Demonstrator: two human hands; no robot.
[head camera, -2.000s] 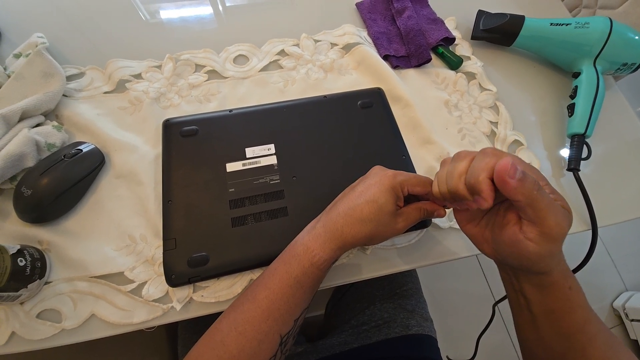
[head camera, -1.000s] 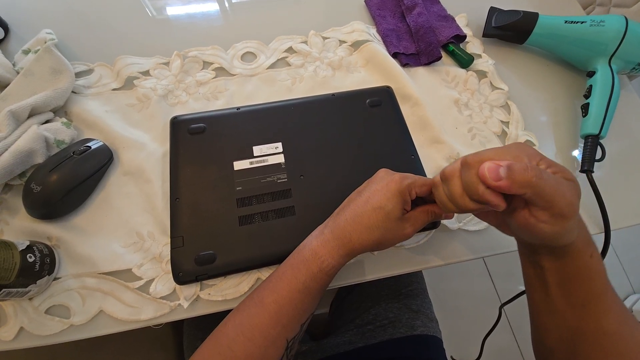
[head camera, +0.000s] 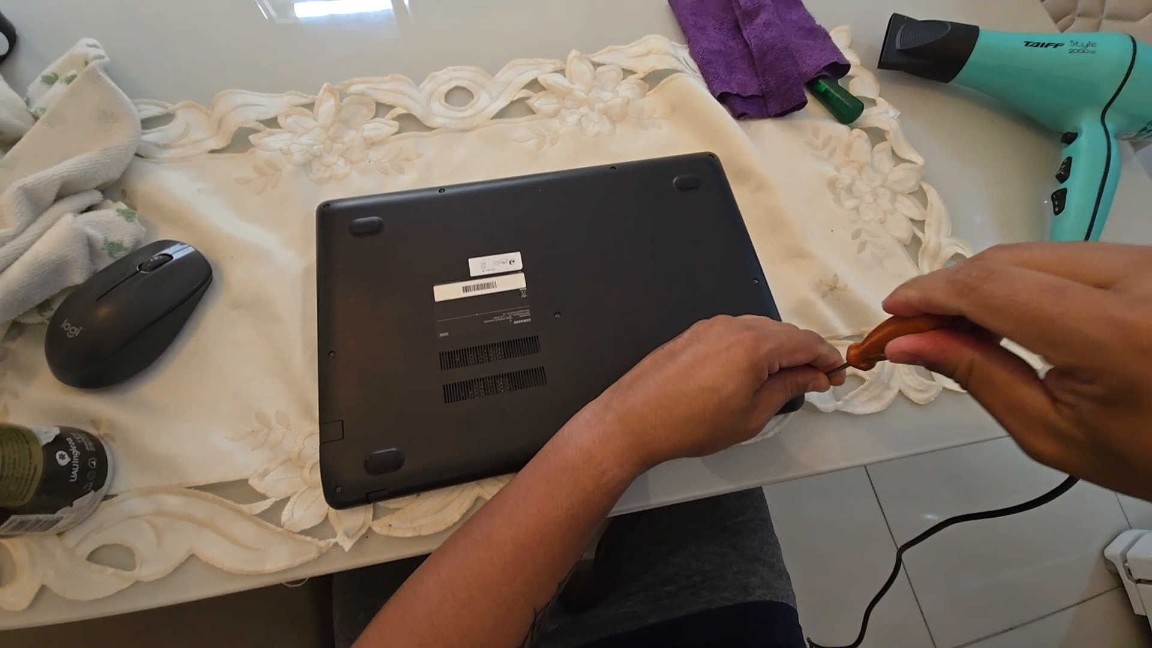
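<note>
A dark laptop (head camera: 594, 261) lies upside down on a cream embroidered table runner, its vents, rubber feet and labels facing up. My right hand (head camera: 1035, 351) grips the orange handle of a screwdriver (head camera: 886, 342), held nearly level off the laptop's right side. Over the laptop's lower right corner, my left hand (head camera: 738, 382) pinches the thin metal shaft near the handle between its thumb and fingers. The hand hides the screwdriver's tip and that corner, so whether the tip touches the laptop cannot be told.
A teal hair dryer (head camera: 1044, 76) lies at the upper right, its black cord (head camera: 954, 522) hanging past the table edge. A purple cloth (head camera: 765, 54) with a green handle (head camera: 837, 101) is behind the laptop. At left are a black mouse (head camera: 129, 313), a white towel (head camera: 72, 171) and a labelled container (head camera: 54, 477).
My right hand has shifted right and its fingers have loosened from a fist, so the orange handle now shows. My left hand stays at the laptop's lower right corner.
</note>
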